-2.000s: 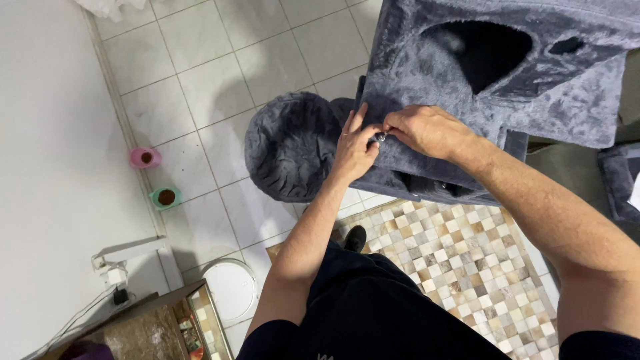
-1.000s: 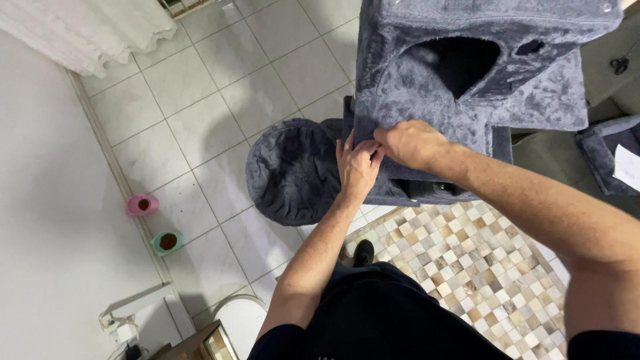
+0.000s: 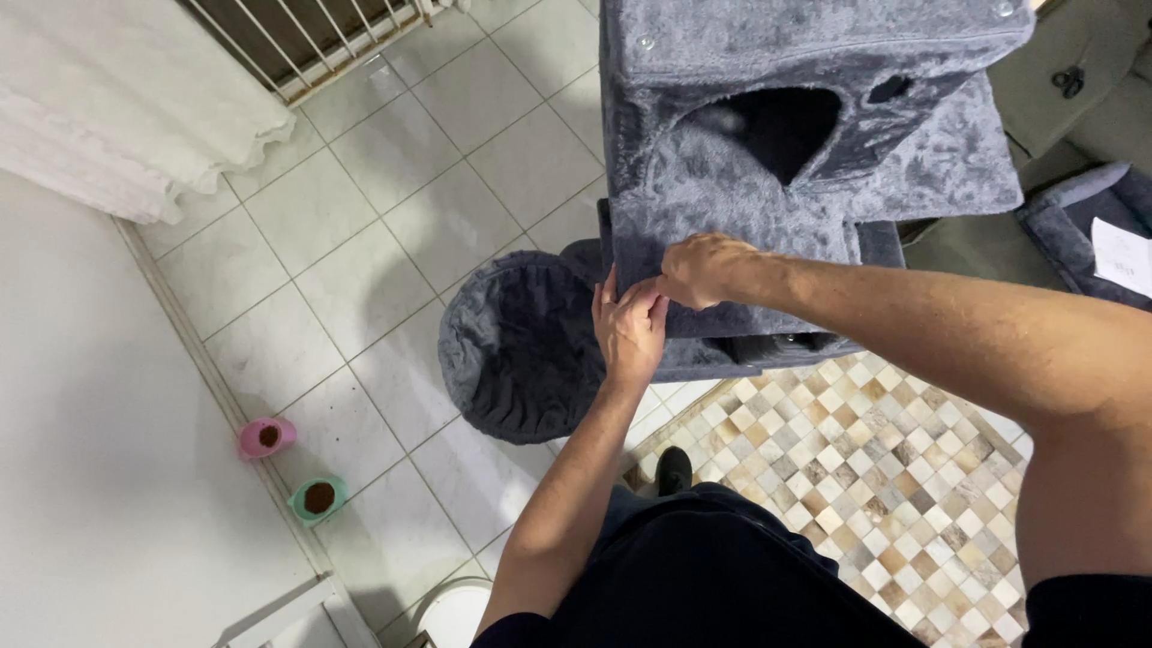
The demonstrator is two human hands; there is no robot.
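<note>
A grey plush cat tree (image 3: 747, 207) stands in front of me, with a box-like house above a platform and a round plush basket (image 3: 526, 346) at its left. My left hand (image 3: 630, 328) rests on the platform's front left corner, fingers spread along the edge. Against its thumb side is my right hand (image 3: 706, 270), fingers curled down at the plush surface. Whatever lies between the fingertips is hidden, so I cannot tell whether either hand grips something small.
A pink bowl (image 3: 268, 437) and a green bowl (image 3: 318, 499) with brown kibble sit by the left wall. A patchwork rug (image 3: 900, 486) lies below. At the right, a grey plush piece (image 3: 1071, 216) bears a paper (image 3: 1120, 256); scissors (image 3: 1068, 82) lie above it.
Two seconds ago a small metallic piece showed between my hands at the platform edge; it is now hidden. My right hand has curled down over that spot. The view has shifted.
</note>
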